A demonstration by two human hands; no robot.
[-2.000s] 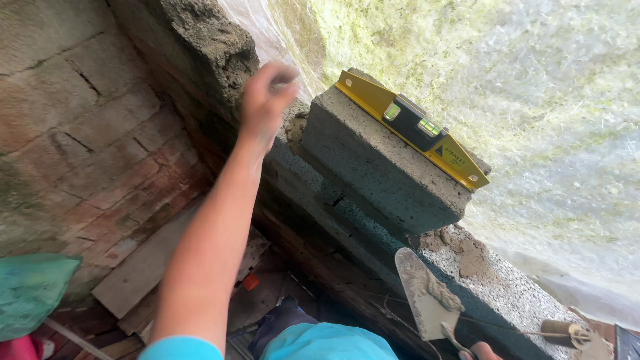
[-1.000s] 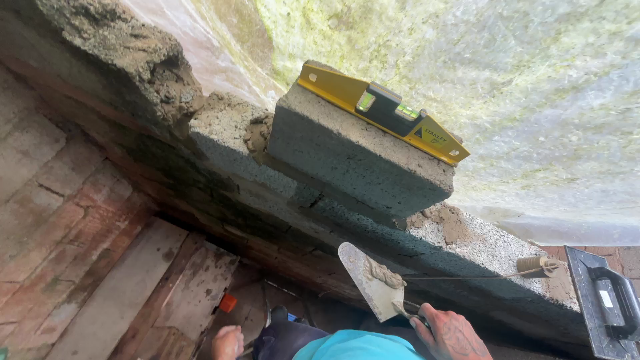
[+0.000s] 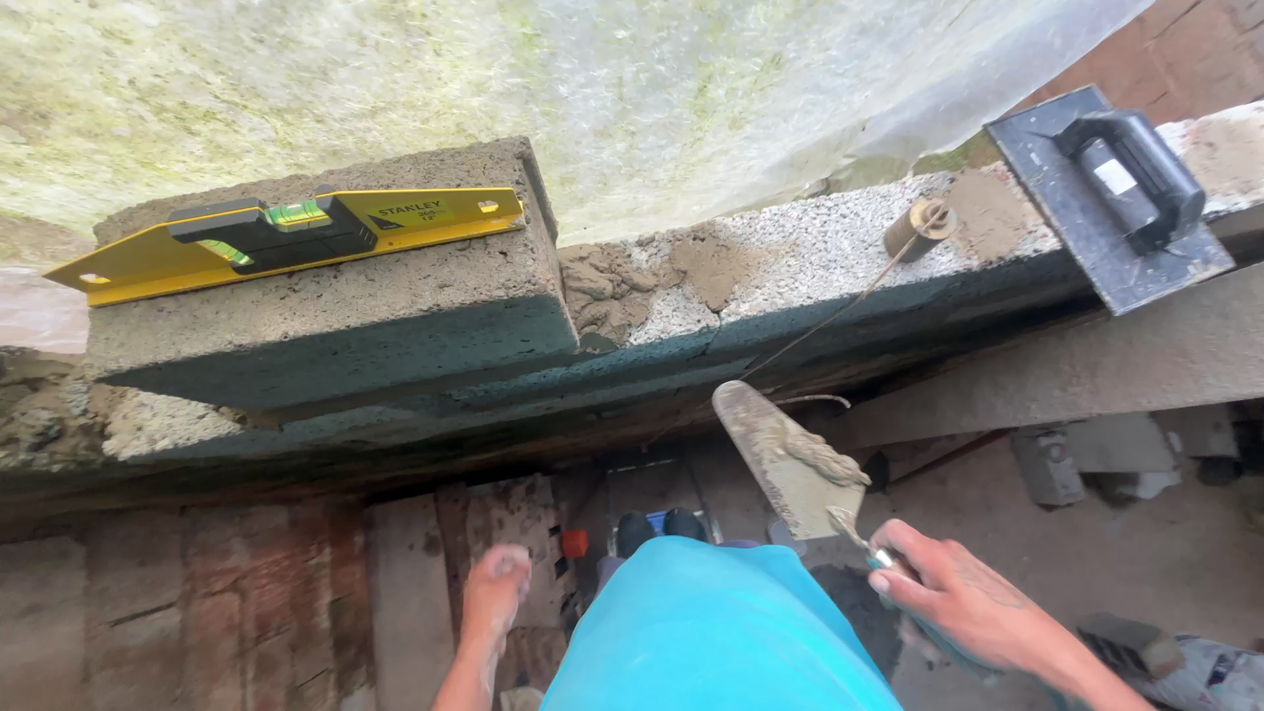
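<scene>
My right hand point(image 3: 938, 588) grips the handle of a pointed masonry trowel point(image 3: 780, 459), which carries a lump of mortar on its blade. At the lower middle hangs my left hand point(image 3: 499, 583), away from the wall; it is blurred, with its fingers curled and no object visible in it. A yellow Stanley spirit level point(image 3: 306, 237) lies along the top of a concrete block point(image 3: 395, 296). This block sits on the lower course of the block wall point(image 3: 820, 237). Wet mortar point(image 3: 607, 286) lies against the block's right end.
A spool of string point(image 3: 918, 227) stands on the wall, its line running down past the trowel. Farther right, a black plastering float point(image 3: 1111, 197) rests across the wall top. Translucent sheeting point(image 3: 642, 109) hangs behind. Below are boards point(image 3: 405, 592), an orange object point(image 3: 574, 543) and loose blocks point(image 3: 1136, 642).
My left hand has come down from the wall beside the block to near my body. The trowel stays in my right hand. The view has swung right, bringing in the whole float.
</scene>
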